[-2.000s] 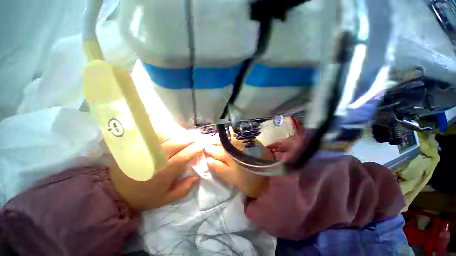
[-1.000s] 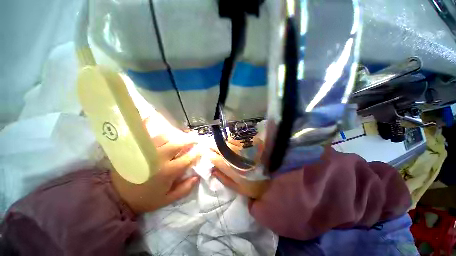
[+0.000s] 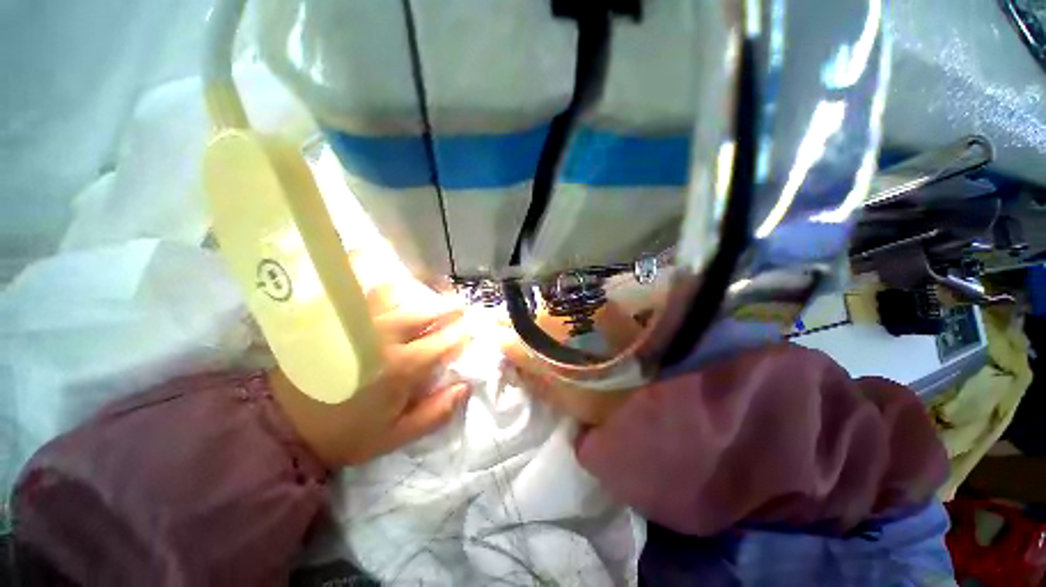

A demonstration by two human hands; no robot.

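Observation:
White fabric (image 3: 493,493) lies bunched below the hands, with fine dark threads over it; its upper part is lost in lamp glare. My left hand (image 3: 384,390) lies on the fabric with fingers spread, pressing it flat, partly behind the lamp. My right hand (image 3: 574,384) is at the fabric's right edge beneath the machine head (image 3: 505,218), largely hidden by the dark chrome loop (image 3: 728,229); its fingers are unclear. Small metal parts of the needle area (image 3: 488,292) show just above the fingertips.
A pale-yellow oval lamp (image 3: 287,275) hangs at left over my left hand. White cloth (image 3: 115,333) is heaped left. Metal discs (image 3: 577,295) and a lever (image 3: 935,172) sit on the machine. Yellowish cloth (image 3: 992,401) and a red plastic item (image 3: 992,539) are at right.
The view has shifted back and forth, so the machine head, loop and lamp sit differently in the picture. My hands stay at the needle area; my right hand now shows less clearly.

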